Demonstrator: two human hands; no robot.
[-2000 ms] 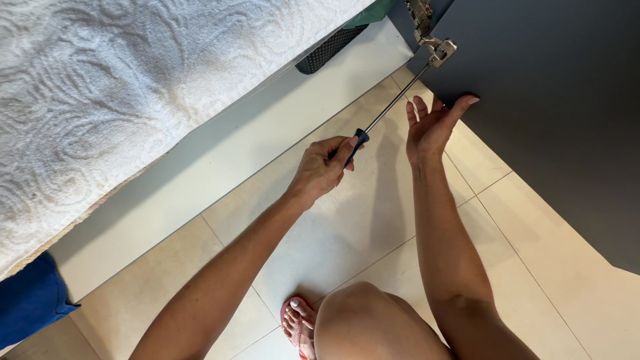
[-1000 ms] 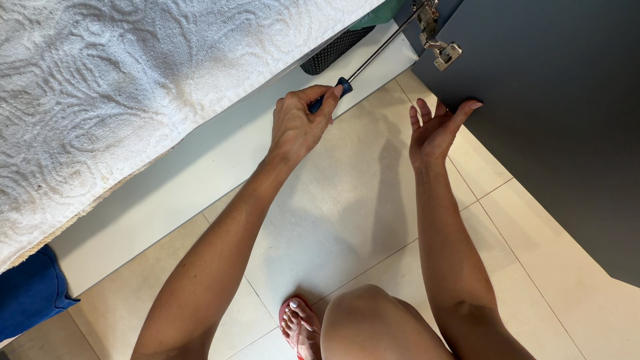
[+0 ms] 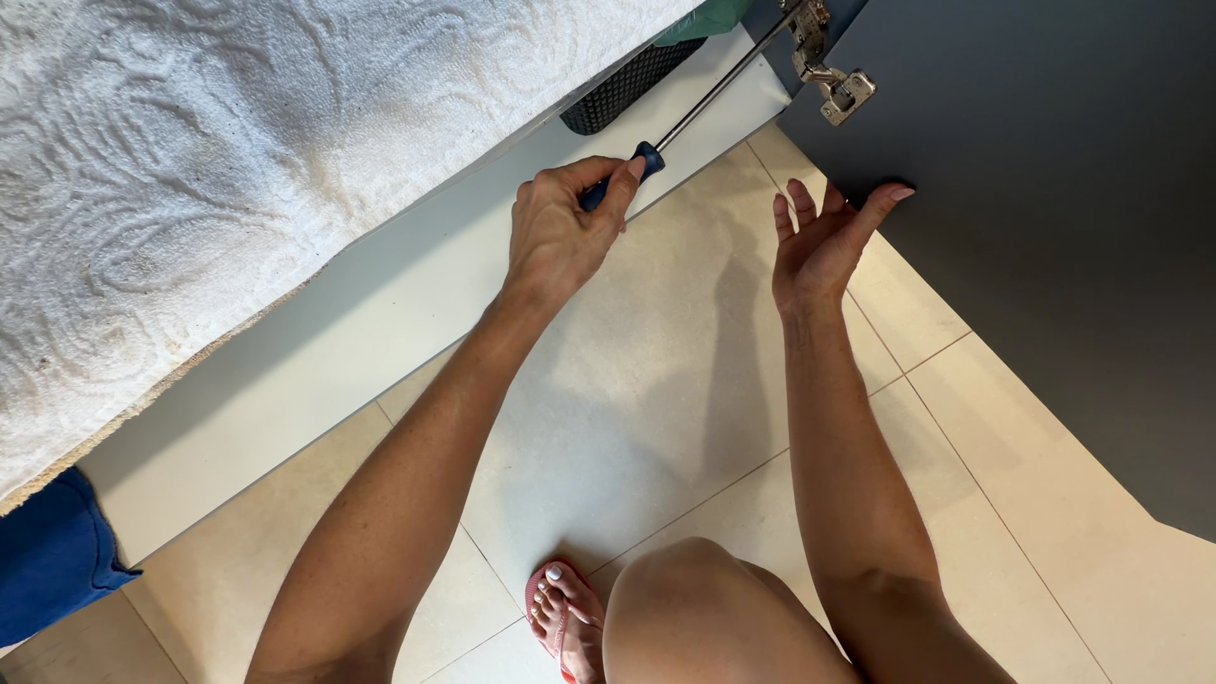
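Observation:
My left hand (image 3: 570,218) grips the blue handle of a screwdriver (image 3: 703,104). Its long metal shaft runs up to the right, to the upper part of a metal cabinet hinge (image 3: 812,43); whether the tip sits in a screw cannot be told. The hinge's cup end (image 3: 845,95) lies by the inner face of a dark grey cabinet door (image 3: 1045,190). My right hand (image 3: 826,237) is at the edge of that door, palm up, with the thumb against the grey face and some fingertips hidden or beyond the edge.
A white towel (image 3: 190,171) covers the upper left, above a white cabinet panel (image 3: 361,332). A black textured object (image 3: 632,85) and something green (image 3: 708,21) are inside the cabinet. Blue cloth (image 3: 57,560) hangs at lower left. My foot in a red flip-flop (image 3: 565,617) stands on the tiled floor (image 3: 589,427).
Two seconds ago the screwdriver's shaft reached the hinge's cup end; it now points at the upper part. My left hand has moved up and left with it. My right hand has stayed at the door's edge.

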